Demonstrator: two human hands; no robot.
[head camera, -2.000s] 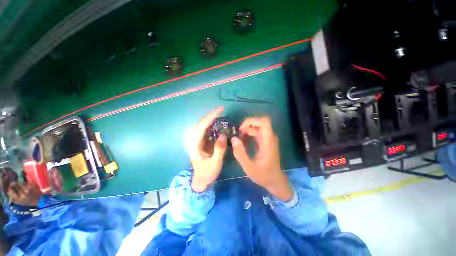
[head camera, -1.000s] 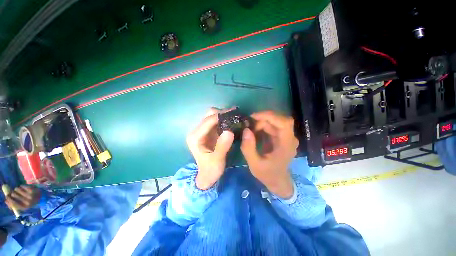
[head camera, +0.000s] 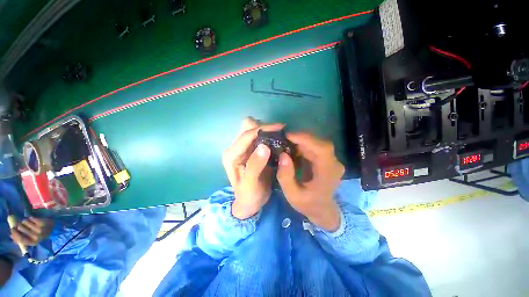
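Note:
A small dark round assembly (head camera: 275, 142) is held above the teal bench strip, in front of my body. My left hand (head camera: 248, 168) grips its left side, with the thumb on its near face. My right hand (head camera: 312, 174) grips its right side, thumb also on the near face. The fingers hide much of the piece. Both hands are bare and in full view.
Two thin L-shaped rods (head camera: 287, 91) lie on the bench strip (head camera: 174, 154). The black test fixture (head camera: 362, 139) stands at right. A parts tray (head camera: 95, 152) is at left. Dark round pieces (head camera: 205, 40) sit on the belt. Another person's hand (head camera: 32, 230) shows at lower left.
Both hands have stayed on the assembly, which has tilted and been turned slightly between the fingers. The view has shifted, and the other person's hand at left now holds a thin corded tool.

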